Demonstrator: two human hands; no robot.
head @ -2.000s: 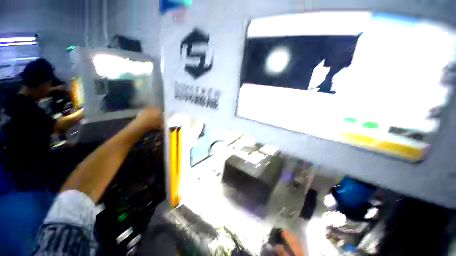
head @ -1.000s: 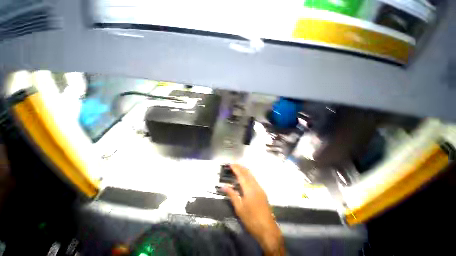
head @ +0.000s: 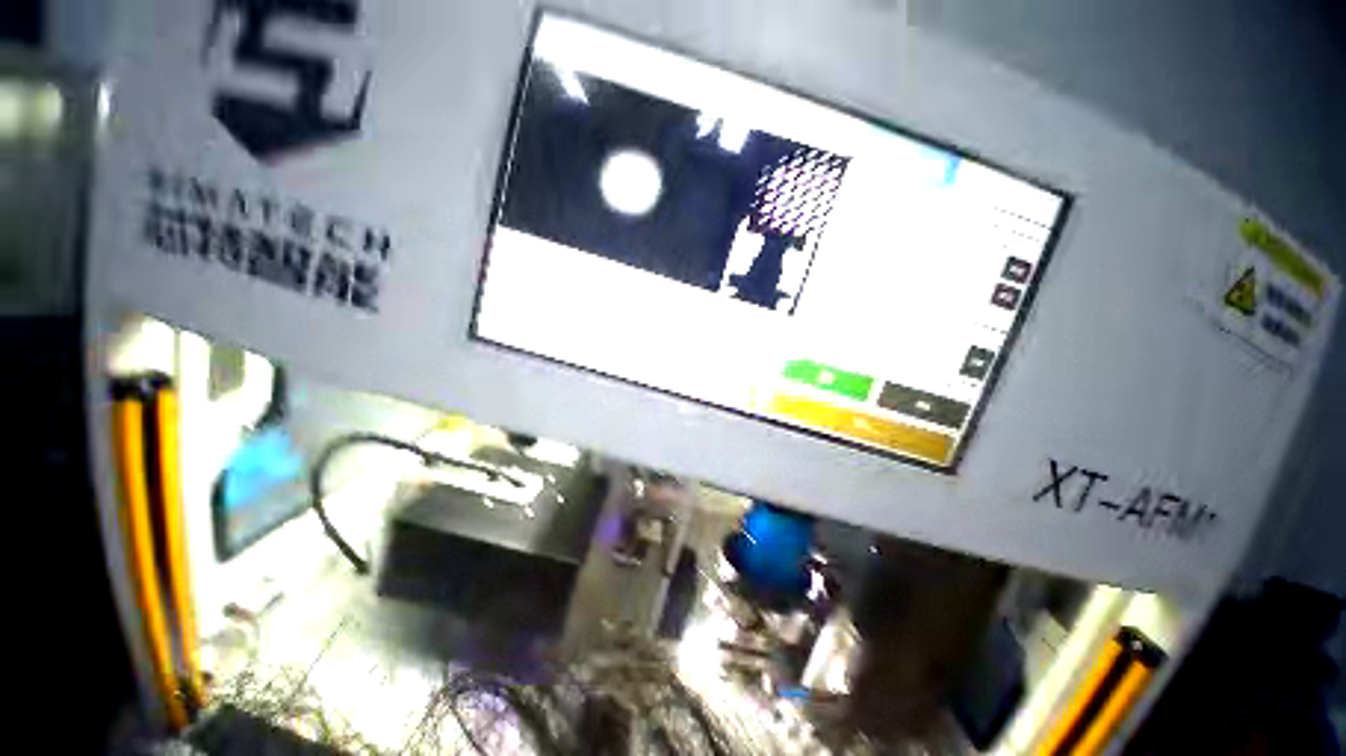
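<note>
No hand can be made out. Straight ahead is the grey-white machine with its touchscreen monitor, which has a dark image with a white spot and green and yellow boxes. In the opening below, a large black box unit stands left of centre, and a blue cylinder is right of centre above metal parts. The fixture cannot be made out; blurred thin dark strands cover the bottom edge.
Yellow-black upright bars flank the opening at left and right. A thin black cable curves left of the box. A warning label is on the housing at upper right.
The view has tilted up from the base plate, so more of the monitor shows. The right hand, at a small black piece on the plate before, is no longer visible.
</note>
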